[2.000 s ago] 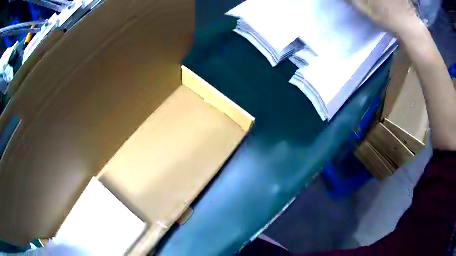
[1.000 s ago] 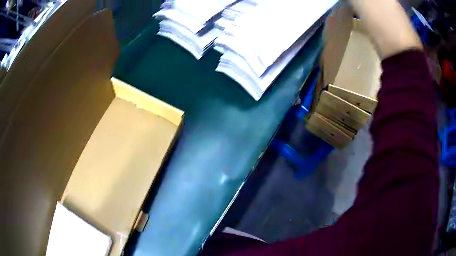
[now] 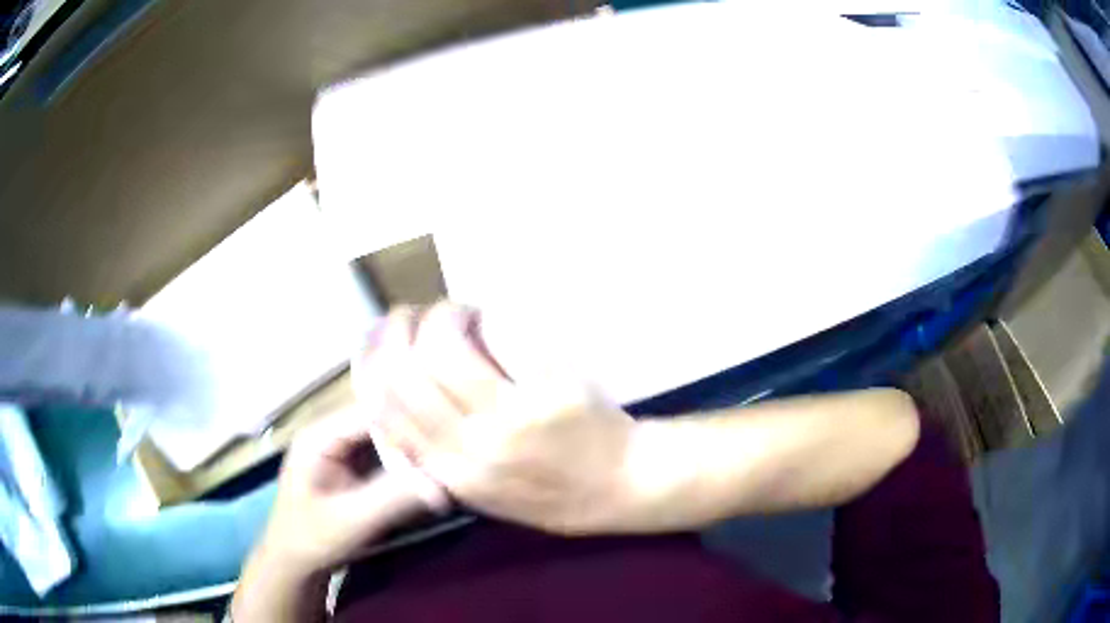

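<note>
A large white card insert (image 3: 730, 183) lies at a slant over the carton (image 3: 219, 146) and hides most of its tray. A notch at its left end shows brown card below. My right hand (image 3: 511, 438) is at the insert's near left edge, its fingers closed on the edge. My left hand (image 3: 329, 487) is just below, fingers curled, partly behind my right hand; what it grips is hidden. A flat white piece (image 3: 262, 304) lies at the tray's left end. A blurred long greyish shape (image 3: 91, 353) reaches over it from the left; I cannot tell what it is.
The green bench (image 3: 183, 548) shows at the lower left, with a crumpled pale film (image 3: 34, 499) on it. Brown cartons (image 3: 998, 377) stand below the bench at the right. Blurred clutter lies beyond the raised lid at the upper left.
The large white insert has come from the right across the carton. My right hand has moved from the upper right to the middle, and my left hand has come into view. The view has turned left.
</note>
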